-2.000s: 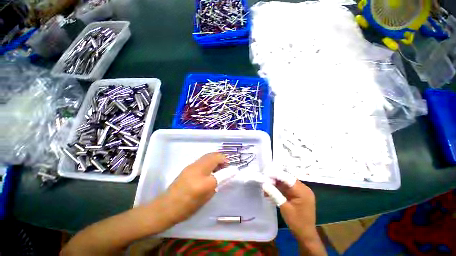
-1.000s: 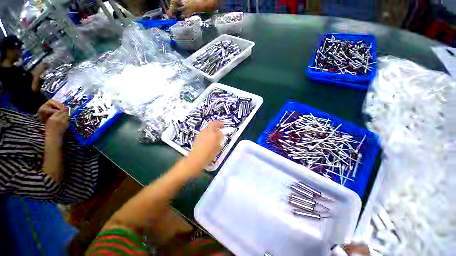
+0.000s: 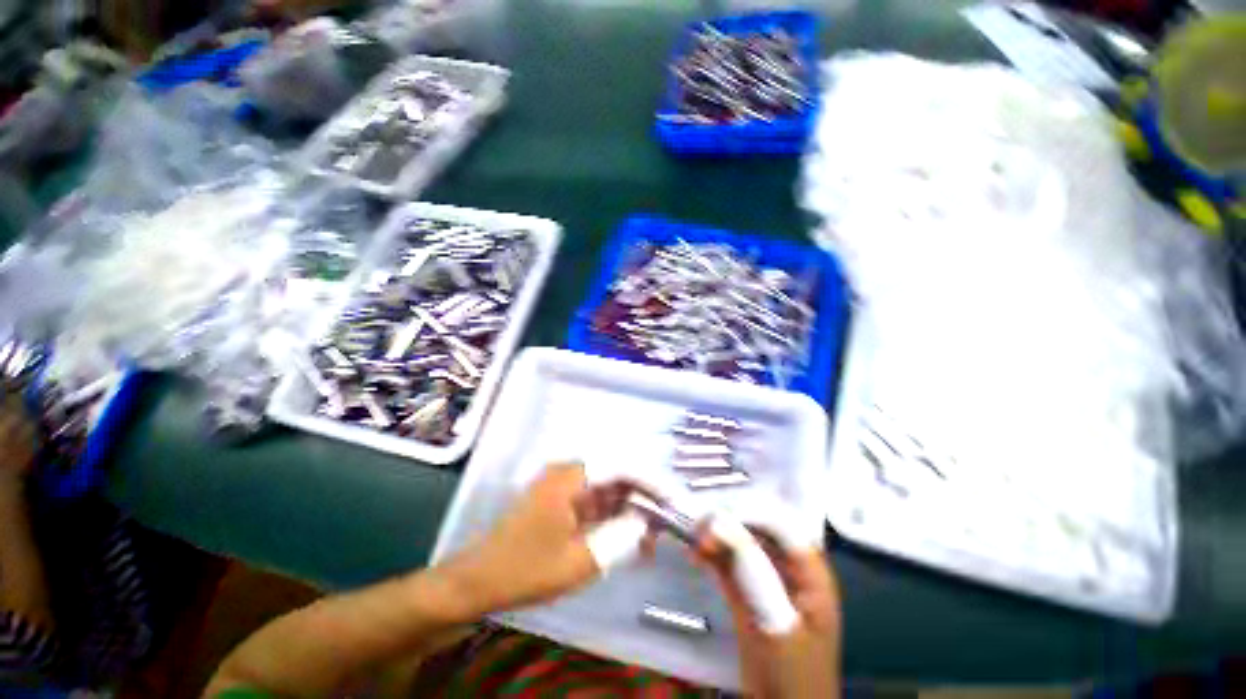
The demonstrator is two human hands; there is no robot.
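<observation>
My left hand (image 3: 554, 539) and my right hand (image 3: 779, 594), with white finger cots, meet over the near white work tray (image 3: 547, 403). Between their fingertips is a slender silver metal tube (image 3: 663, 514), blurred; whether a stem or white part is on it I cannot tell. Several assembled pieces (image 3: 708, 451) lie in a row at the tray's upper right. One more silver piece (image 3: 675, 619) lies alone near its front edge.
A white tray of tubes (image 3: 410, 328) is at left, another (image 3: 410, 123) behind it. Blue baskets of stems (image 3: 711, 307) (image 3: 741, 75) stand beyond. A milky bag (image 3: 998, 314) covers the right-hand tray. A crinkled bag (image 3: 178, 260) and another person's arm (image 3: 17, 464) are at left.
The view has swung back from the left. My left hand has moved from the tube tray to the work tray and meets my right hand, which now shows more fully, at a metal tube.
</observation>
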